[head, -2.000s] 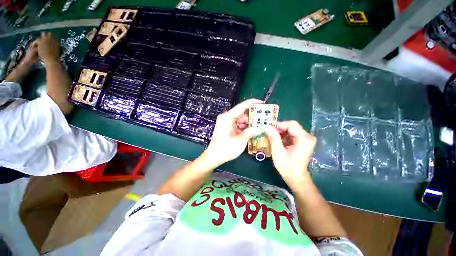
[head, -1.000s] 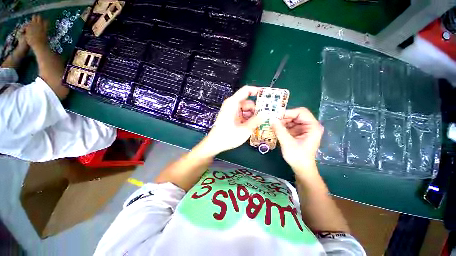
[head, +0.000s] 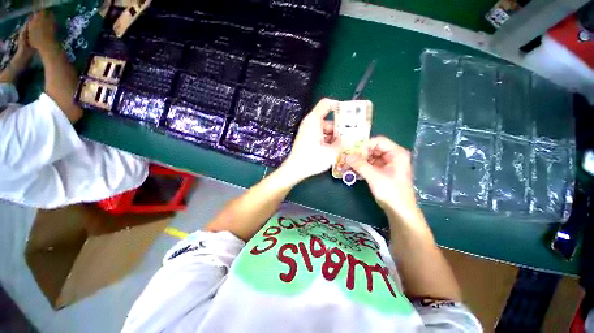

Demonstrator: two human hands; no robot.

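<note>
A gold handset housing with a white-faced circuit board (head: 353,121) is held upright above the near part of the green bench. My left hand (head: 316,140) grips its left side near the top. My right hand (head: 384,168) has its thumb and fingers on the lower right part, covering some of it. A small round part with a white ring (head: 350,177) hangs at the lower end of the housing. A thin pointed tool (head: 365,80) lies on the bench just beyond the housing.
A large black blister tray (head: 215,71) lies at left, with gold housings (head: 99,93) along its left edge. A clear blister tray (head: 495,136) lies at right, a dark device (head: 565,237) beside it. Another person's arm (head: 60,71) is at far left. A red stool (head: 153,192) stands below.
My right thumb has moved down from the board's white face to the lower part of the housing. The view has shifted slightly, so the bench items sit a little higher.
</note>
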